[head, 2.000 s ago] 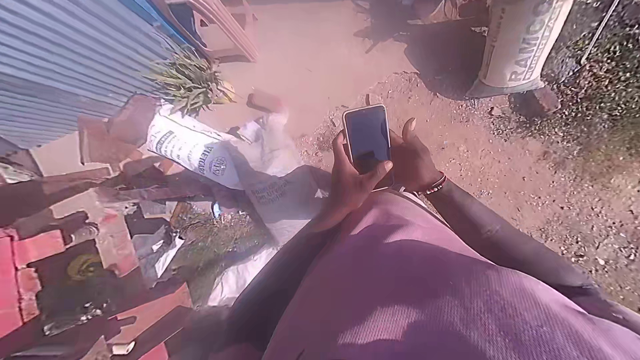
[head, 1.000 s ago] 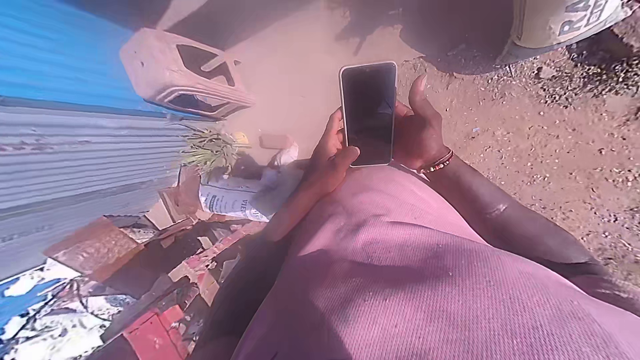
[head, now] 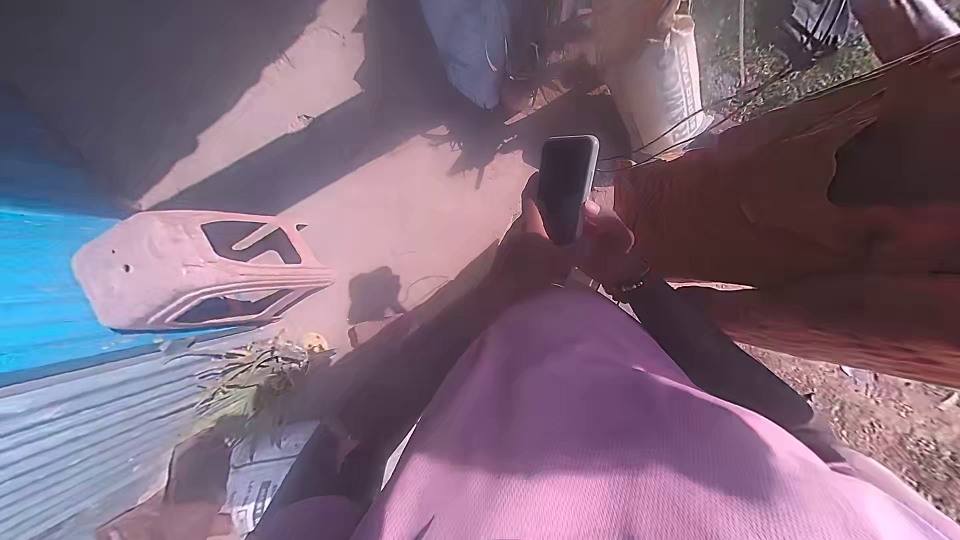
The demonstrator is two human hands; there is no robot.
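A smartphone (head: 568,187) with a dark screen stands out in front of my pink ribbed shirt (head: 592,420). My left hand (head: 531,225) holds its left side and lower end, deep in shadow. On the phone's lower right edge rests my right hand (head: 606,236), its thumb beside the case and a beaded bracelet (head: 634,283) at the wrist. The fingers behind the phone are hidden.
A pale plastic stool (head: 165,270) lies tipped by the blue and grey corrugated wall (head: 67,435). Cut leaves (head: 251,379) and a printed sack (head: 262,465) lie below it. Large brown trunk-like forms (head: 750,210) cross at right, near an upright printed sack (head: 667,90).
The view has swung strongly, bringing the brown forms in at right. The phone stays in my hands; my right thumb, raised clear of it a second ago, is now against its edge.
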